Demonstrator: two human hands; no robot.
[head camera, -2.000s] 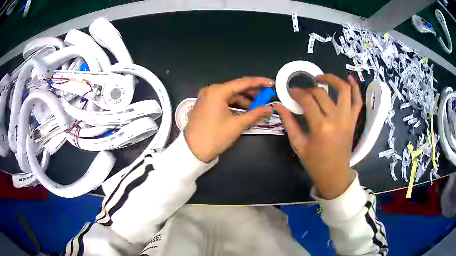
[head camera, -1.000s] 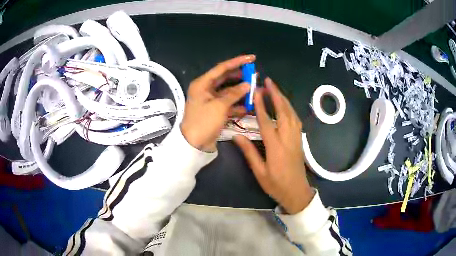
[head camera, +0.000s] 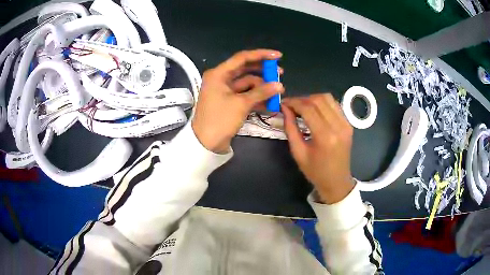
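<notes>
My left hand (head camera: 228, 99) holds a blue battery (head camera: 272, 85) upright between thumb and fingers, above the bench. A pale strip shows along the battery's right side. My right hand (head camera: 319, 137) is at the battery's lower end, thumb and forefinger pinched together; whether they grip something there is too small to tell. Below the hands lies an open white neckband housing (head camera: 263, 128) with thin wires inside, partly hidden by both hands. Its curved band runs right to a wide rounded end (head camera: 415, 124).
A white tape roll (head camera: 359, 107) lies right of my right hand. A heap of liner scraps (head camera: 430, 91) with yellow strips is at the right. A pile of white neckband units (head camera: 94, 102) fills the left. A pale rail (head camera: 333, 16) borders the black bench.
My right hand has left the tape roll and come to the battery, its fingers now pinched together. My left hand has turned the battery from slanted to upright. The view has shifted slightly.
</notes>
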